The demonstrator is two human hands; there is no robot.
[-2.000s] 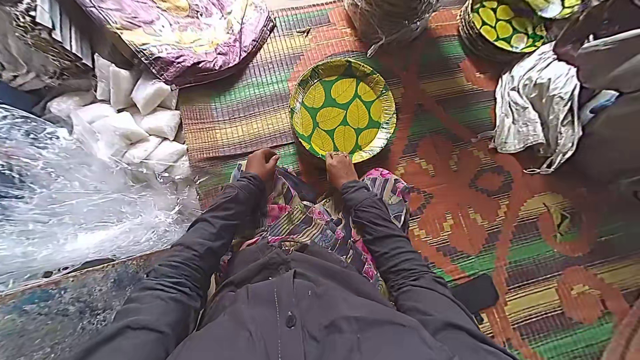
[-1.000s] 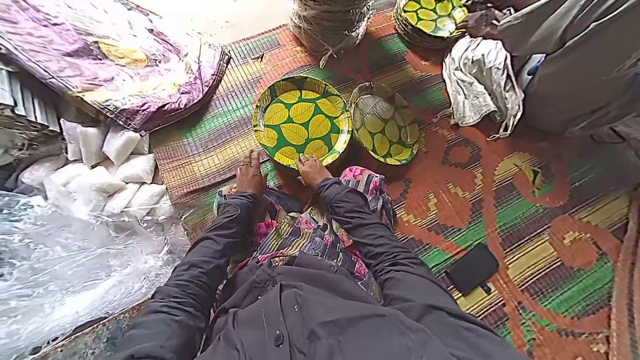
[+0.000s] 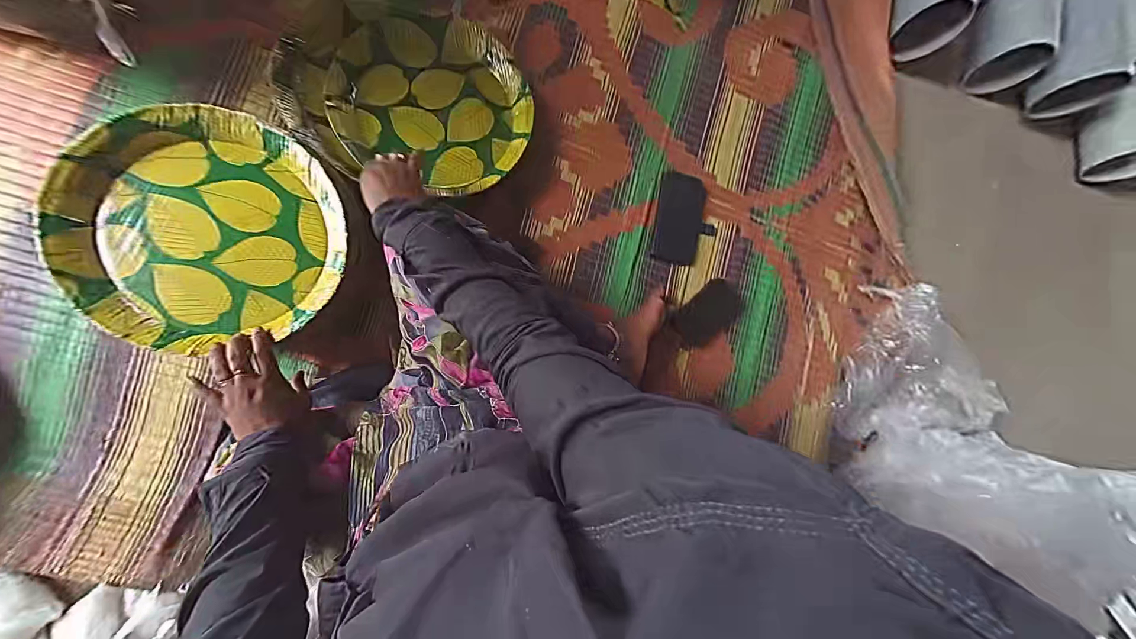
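A round plate [image 3: 217,226] with yellow leaves on green and a crinkled, shiny rim lies at the left. My left hand [image 3: 253,382] rests at its lower rim, fingers spread. Farther right is a second plate of the same pattern [image 3: 439,115], with clear film at its left side. My right hand [image 3: 390,177] touches the lower left edge of this second plate; its fingertips lie over the rim, the thumb is hidden, and the grip cannot be made out.
A patterned woven mat [image 3: 612,257] lies under both plates. On it is a black phone-like object [image 3: 679,217], with a bare foot [image 3: 643,333] nearby. Clear plastic [image 3: 932,461] spreads at the right, grey tubes [image 3: 1012,44] at the upper right, white packets [image 3: 89,612] at the lower left.
The view has turned strongly. My right hand has left the first plate's side and reached the second plate, which shows beside it one second ago but not two seconds ago.
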